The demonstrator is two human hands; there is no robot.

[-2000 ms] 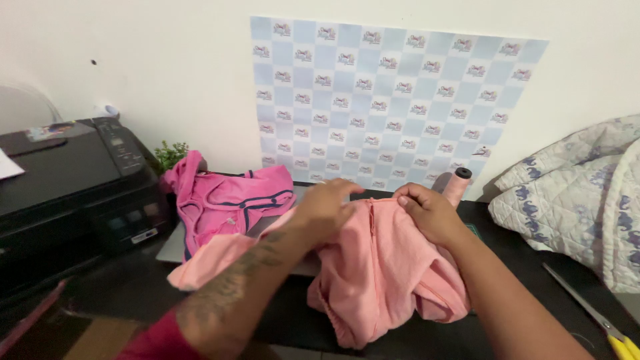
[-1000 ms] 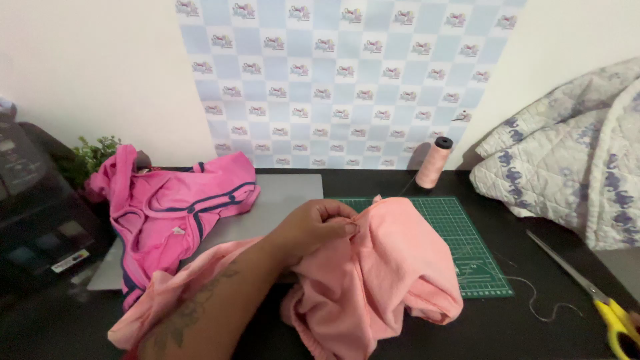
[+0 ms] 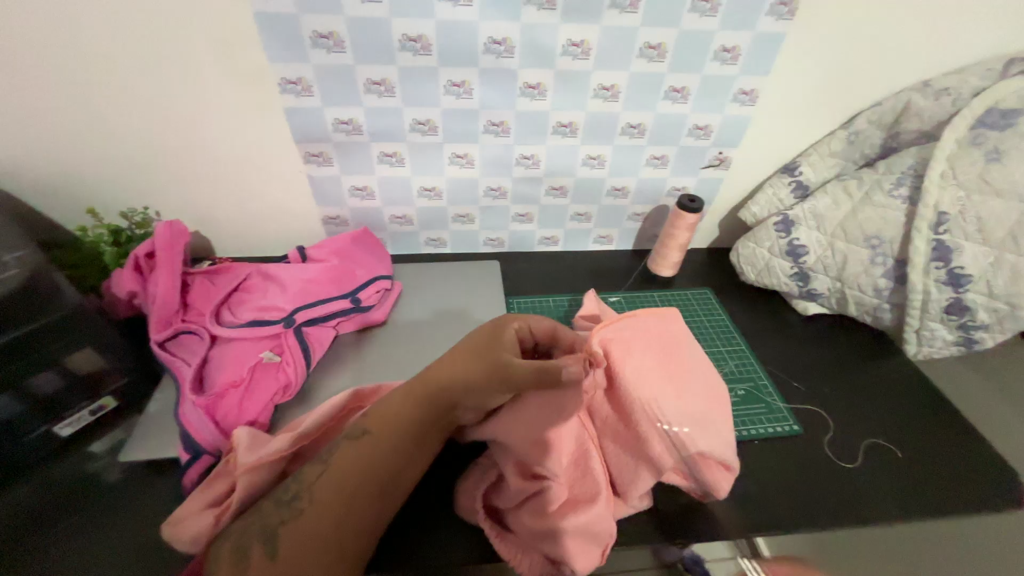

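Note:
My left hand [image 3: 520, 360] pinches a seam of the light pink fabric garment [image 3: 664, 384] between thumb and fingertips. The garment lies bunched over a green cutting mat [image 3: 724, 336] and the black tabletop, one part stretching left under my forearm. At the bottom edge, my right hand [image 3: 788, 566] is blurred and mostly out of frame. From it a blurred metal blade, apparently of the scissors [image 3: 696, 456], reaches up across the garment's right side; the handles are hidden. A cone of pink thread [image 3: 676, 236] stands behind the mat. A loose thread [image 3: 836, 452] curls off the mat's right edge.
A bright pink garment with navy trim [image 3: 264, 320] lies on a grey flat panel [image 3: 448, 312] at left. Beyond it are a green plant [image 3: 120, 232] and a black printer [image 3: 48, 352]. A quilted cloth [image 3: 872, 216] is heaped at right, and a patterned sheet [image 3: 496, 128] stands against the wall.
The yellow-handled scissors that lay at the right are gone from that spot. My right hand left the garment and now shows at the bottom edge. My left hand still pinches the fabric.

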